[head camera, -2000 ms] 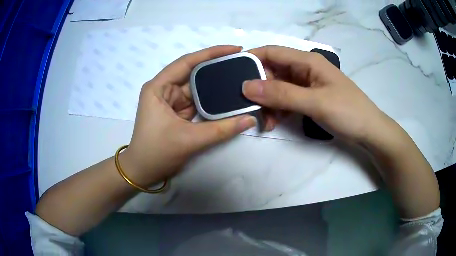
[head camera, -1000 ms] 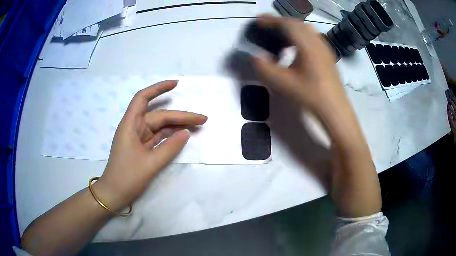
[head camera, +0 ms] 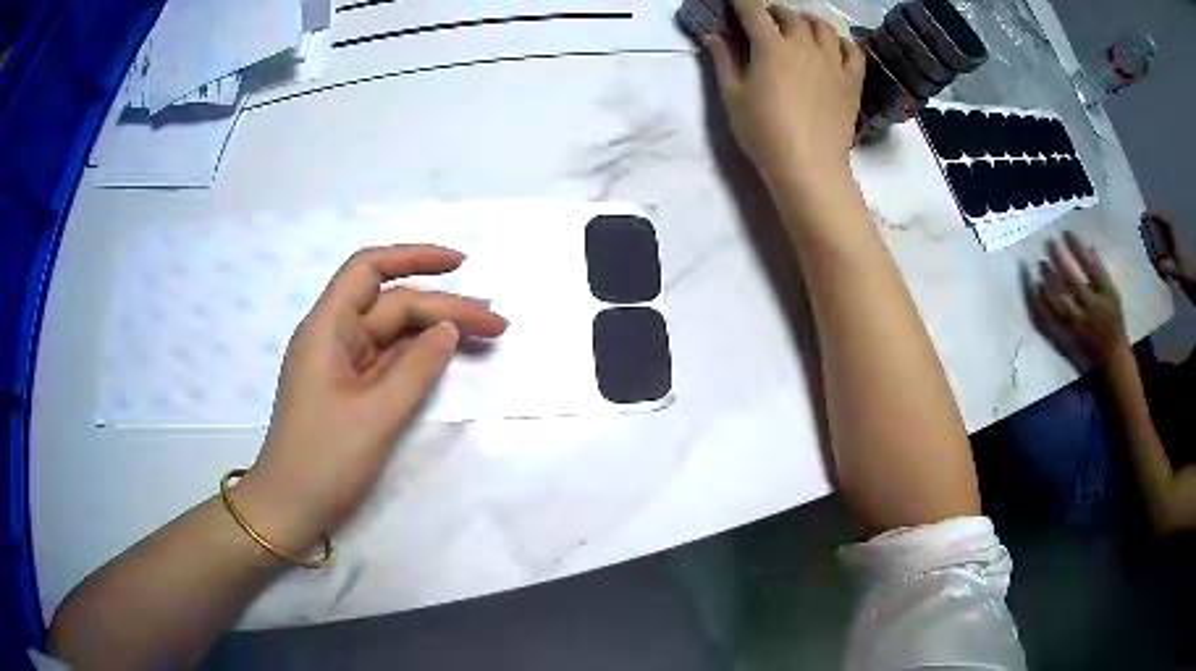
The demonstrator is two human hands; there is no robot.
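The white release liner point(head camera: 525, 249) lies on the table. Two black adhesive pads, an upper one point(head camera: 623, 258) and a lower one point(head camera: 632, 355), sit at its right end. My left hand point(head camera: 374, 361) is over the liner, fingers apart and slightly curled, holding nothing. My right hand point(head camera: 791, 98) reaches to the far side, beside a dark grey housing point(head camera: 704, 16) cut by the top edge. Its fingertips are partly hidden, so I cannot tell whether it grips anything.
Stacked finished housings point(head camera: 925, 53) stand right of my right hand. A full pad sheet point(head camera: 1010, 164) lies farther right. Another person's hand point(head camera: 1082, 302) is at the right edge. Used liners point(head camera: 217, 59) lie upper left, beside the blue bin point(head camera: 59, 171). Clear plastic point(head camera: 1016, 39) is at the upper right.
The view has shifted. My hands held a black-faced housing together two seconds ago. They separated; my right hand carried dark items away and is now at the far side. Another person's hand has appeared.
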